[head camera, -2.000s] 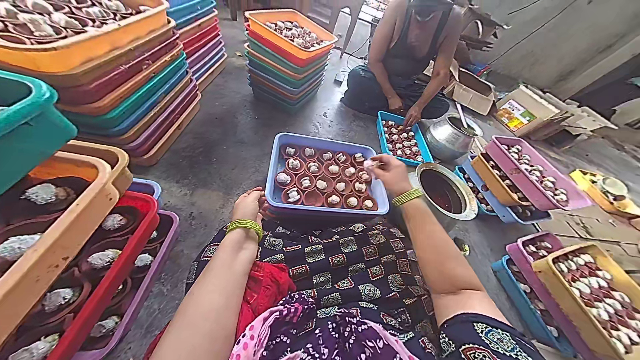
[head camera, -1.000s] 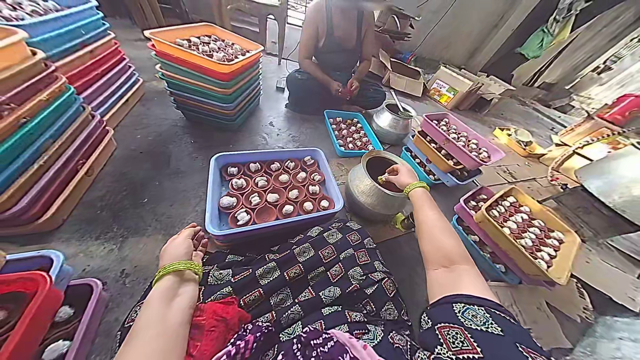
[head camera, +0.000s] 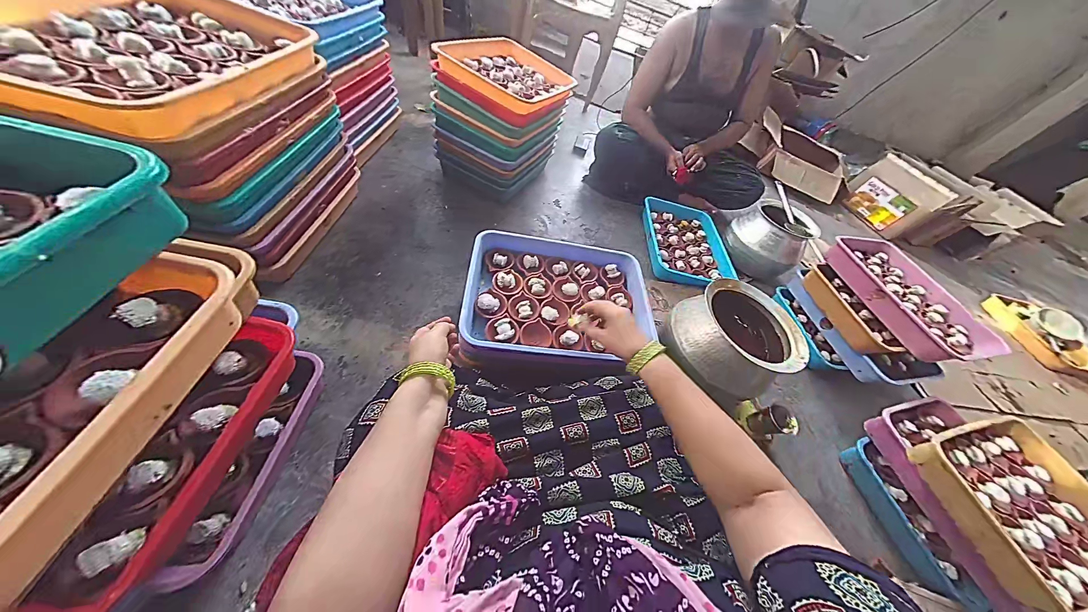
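A blue-violet plastic tray (head camera: 554, 349) filled with small clay cups lies in front of my lap, on top of another tray. Most cups hold a white cotton-like tuft; one near the front, a clay cup (head camera: 535, 332), shows a bare inside. My right hand (head camera: 608, 327) is over the tray's right front part, fingertips pinched on a small pale yellowish piece. At the tray's left front corner is my left hand (head camera: 433, 342), fingers loosely curled beside the rim, with nothing visible in it. Just right of the tray, a metal pot (head camera: 693, 336) holds dark liquid.
Tall stacks of coloured trays (head camera: 331, 161) rise at left, another stack (head camera: 497, 140) behind. A person (head camera: 693, 93) sits across, hands on something red, near a light-blue tray (head camera: 650, 246) and a second metal pot (head camera: 765, 246). More filled trays (head camera: 922, 331) and cardboard boxes (head camera: 905, 191) are at right.
My right hand has moved left from the mouth of the metal pot to above the tray. My left hand is nearer the tray's front left corner. The view has shifted.
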